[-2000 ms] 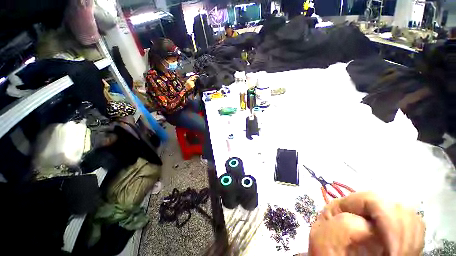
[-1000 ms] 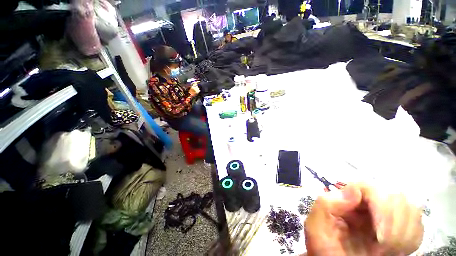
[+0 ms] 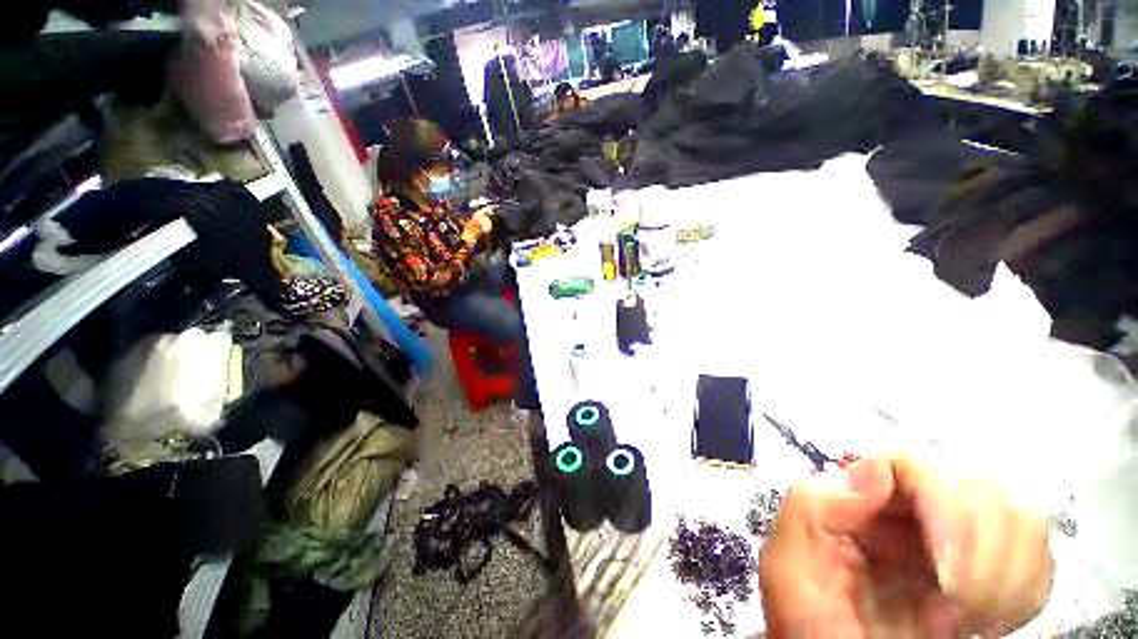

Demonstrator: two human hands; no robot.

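My left hand (image 3: pixel 817 549) and my right hand (image 3: pixel 980 543) are close together at the lower right, overexposed and blurred, fingers curled with the fingertips near each other. Whether anything is pinched between them cannot be made out. Scissors (image 3: pixel 799 442) with dark blades and red handles lie just behind my hands, which hide most of the handles. A pile of small dark fasteners (image 3: pixel 710 557) lies left of my left hand, with a sparser grey patch (image 3: pixel 765 511) beside it. A black smartphone (image 3: pixel 724 419) lies flat left of the scissors.
Three black thread cones (image 3: pixel 599 481) stand at the left edge of the white-covered table (image 3: pixel 799 312). A black spool (image 3: pixel 633 325), bottles (image 3: pixel 618 250) and a green item (image 3: pixel 572 287) are farther back. Black garments (image 3: pixel 774 119) are heaped behind. A masked person (image 3: pixel 431 237) sits on a red stool (image 3: pixel 483 370).
My hands have moved slightly left and now cover more of the red scissor handles. The fingers have shifted a little. The view has tilted slightly.
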